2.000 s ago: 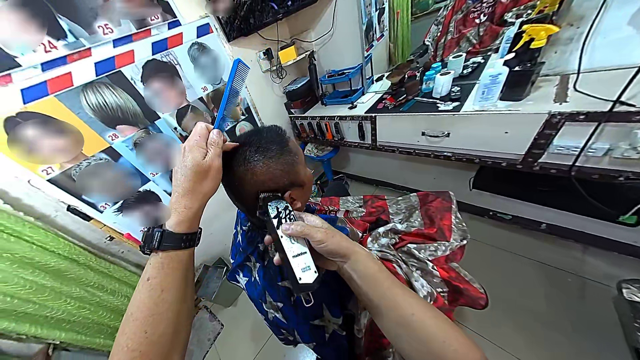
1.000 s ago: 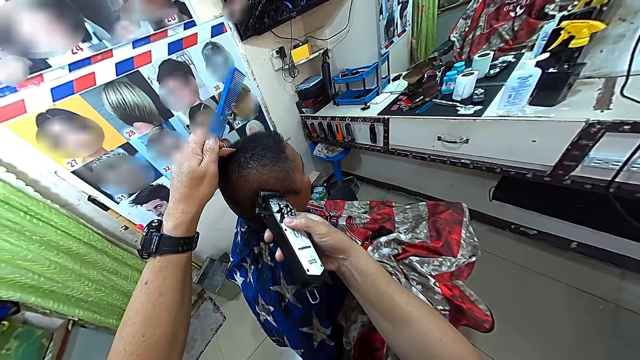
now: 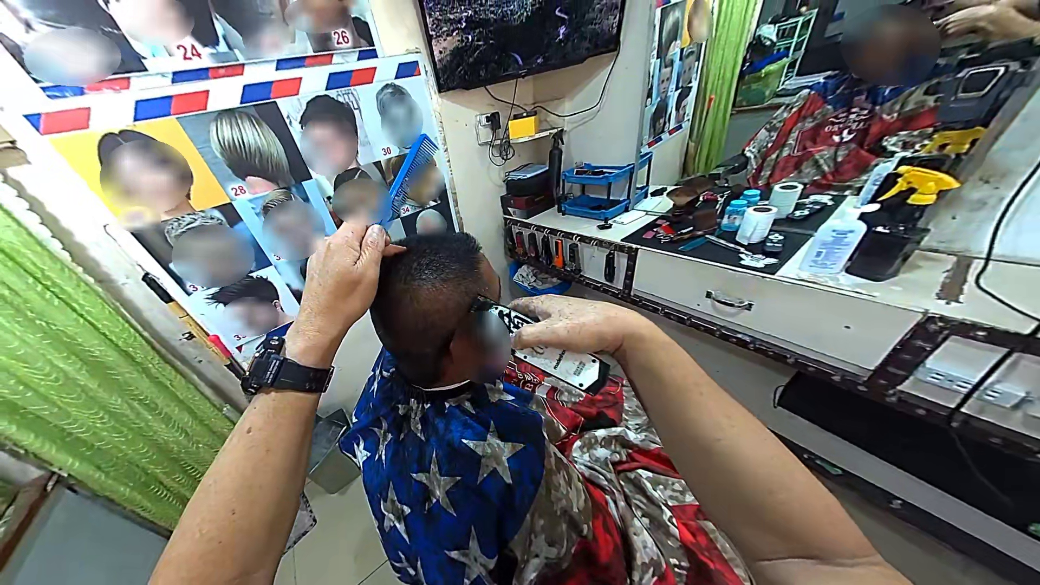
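Note:
A seated person's head (image 3: pixel 426 301) with short dark hair is at the middle of the head view, above a barber cape (image 3: pixel 463 479) with stars, red and camouflage patches. My left hand (image 3: pixel 348 272) holds a blue comb (image 3: pixel 413 177) upright by its lower end, fingertips against the top back of the head. My right hand (image 3: pixel 569 325) grips a black and white hair clipper (image 3: pixel 561 366), its blade end at the side of the head near the temple. Part of the clipper is hidden under my fingers.
A counter with a drawer (image 3: pixel 764 305) runs along the right, bearing a spray bottle with a yellow trigger (image 3: pixel 922 185), a clear bottle (image 3: pixel 834 242), white rolls and a blue rack (image 3: pixel 597 191). A mirror stands behind. Hairstyle posters (image 3: pixel 244 150) and a green curtain (image 3: pixel 97 325) are at left.
My right hand and the clipper have moved from the side and back of the head toward the temple, and the clipper is turned more sideways. My left hand still holds the comb.

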